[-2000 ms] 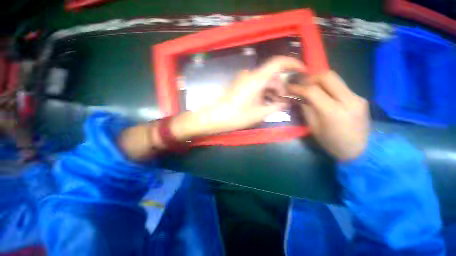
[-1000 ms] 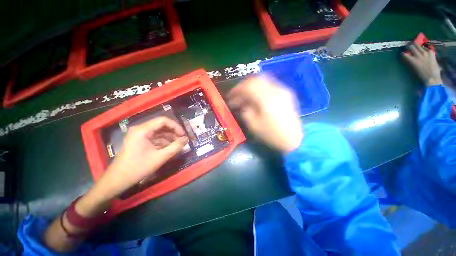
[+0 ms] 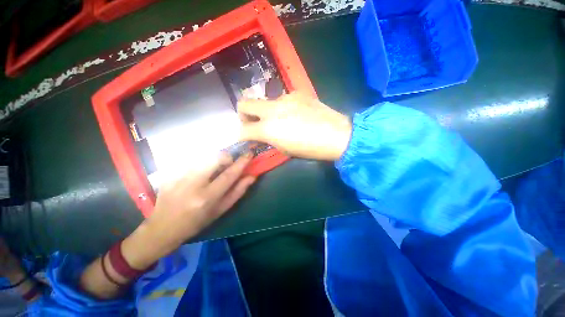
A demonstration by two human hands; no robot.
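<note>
An open tablet unit with a glaring silver-grey battery [image 3: 192,114] lies in a red frame [image 3: 111,124]. The dark mainboard [image 3: 251,65] shows at its right end. My right hand [image 3: 291,124] is over the mainboard near the battery's right edge, thumb and finger brought together; whether a small part or tool is between them cannot be told. My left hand [image 3: 198,198] rests at the frame's near edge, its fingers spread and reaching to the lower right part of the battery. It holds nothing visible.
A blue bin [image 3: 412,49] with small bluish bits stands at the back right. More red frames [image 3: 46,31] lie at the far left. A worn, chipped strip [image 3: 167,40] runs behind the work. A black box with a white label [image 3: 5,179] is at the left edge. Part of another person's arm [image 3: 12,272] shows lower left.
My right hand has moved from beside the blue bin onto the tablet. My left hand has moved down towards the frame's near edge. The view has shifted.
</note>
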